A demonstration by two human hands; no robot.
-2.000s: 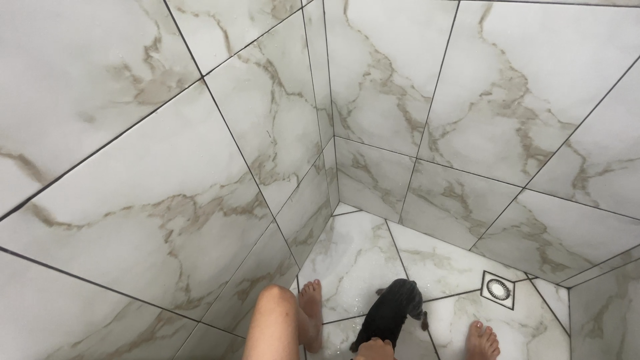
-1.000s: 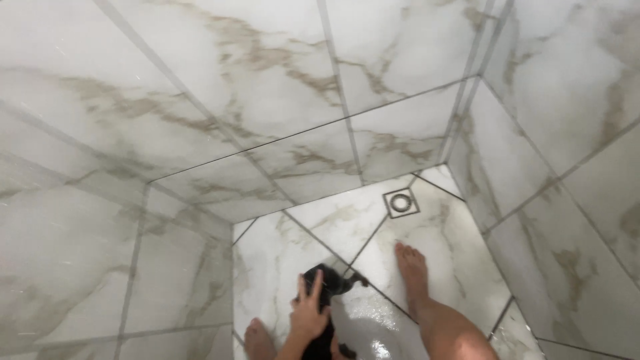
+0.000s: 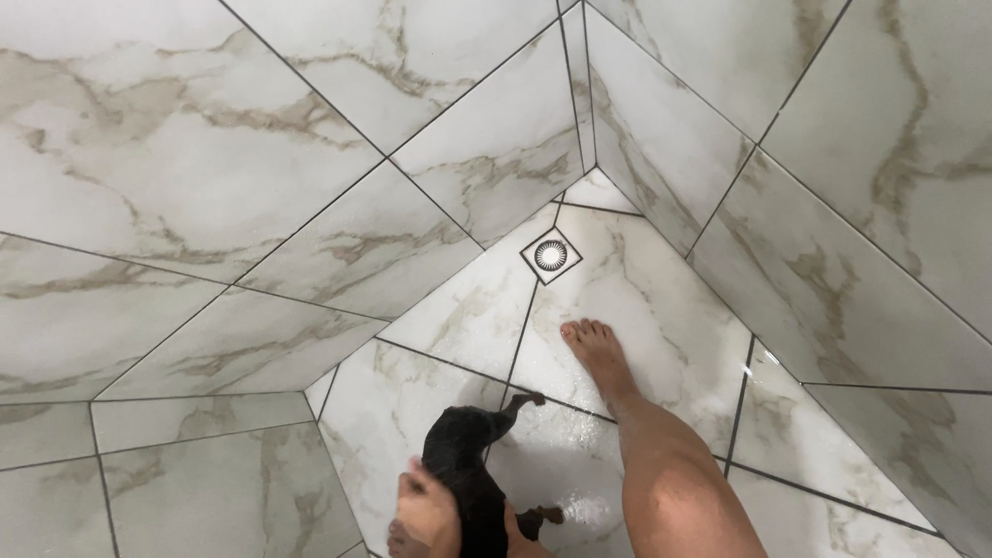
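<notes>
A small dark-coated dog [image 3: 473, 473], wet-looking, stands on the marble-look tile floor at the lower middle, its rear part toward the drain and two brownish paws showing to the right. My left hand [image 3: 426, 504], blurred, is against the dog's left side with its fingers curled. My right hand [image 3: 523, 535] lies along the dog's other side at the bottom edge, mostly cut off; only a thumb or finger and part of the hand show. The dog's front part is out of view.
My right foot [image 3: 597, 353] is planted right of the dog, below a square floor drain [image 3: 551, 256]. Part of my other foot [image 3: 407, 540] shows at the lower left. Tiled walls [image 3: 480, 155] meet in a corner behind the drain. The floor [image 3: 558, 465] is wet and shiny.
The view has turned toward the drain corner. My left hand has moved from on top of the dog's back to its left side. My right hand now shows at the dog's right side.
</notes>
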